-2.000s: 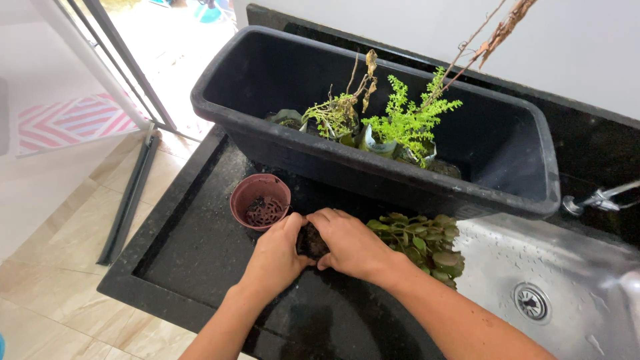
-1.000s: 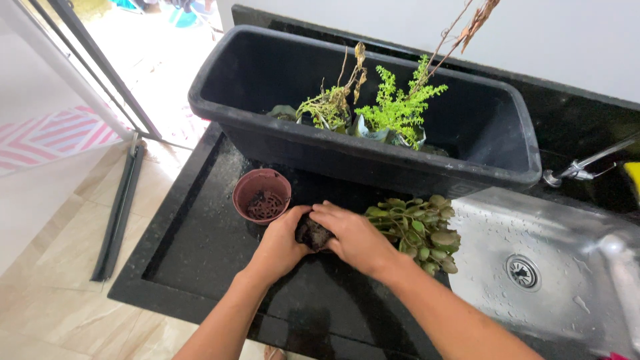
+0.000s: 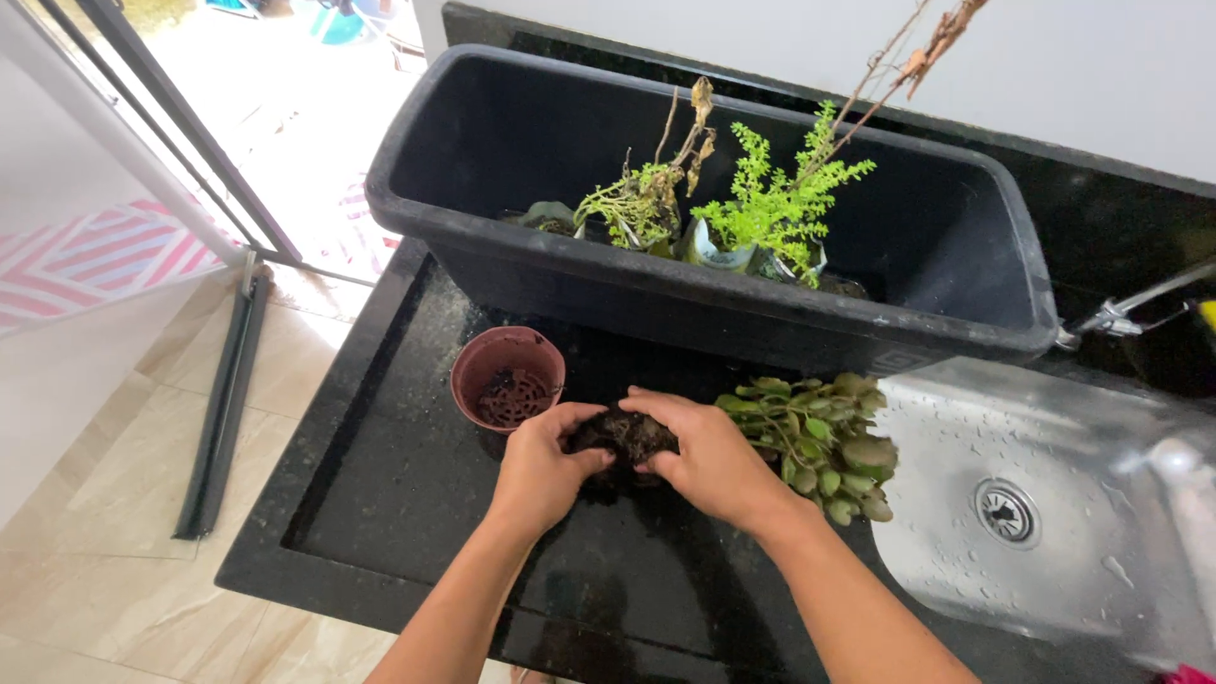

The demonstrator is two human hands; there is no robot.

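Observation:
Between both hands is a dark clump of soil and roots (image 3: 629, 435), low over the black stone counter. My left hand (image 3: 546, 465) grips its left side, thumb and fingers curled on the soil. My right hand (image 3: 708, 451) holds its right side in the same way. A leafy succulent plant (image 3: 825, 442) lies to the right of my right hand, its leaves reaching the sink's edge; whether its stems join the clump is hidden by that hand. Just left of and behind my left hand stands a reddish-brown plastic pot (image 3: 508, 378) with a slotted bottom and bits of soil inside.
A long black plastic planter (image 3: 703, 299) stands behind, holding several small plants, some green, some dried. To the right are a wet steel sink (image 3: 940, 560) and a metal faucet (image 3: 1116, 318). The counter's raised edge (image 3: 313, 594) runs along the left and front. A door opening is at the left.
The soil clump, compact between my hands a second ago, now looks wider and looser, and my hands are slightly farther apart. The pot and the planter have stayed in place.

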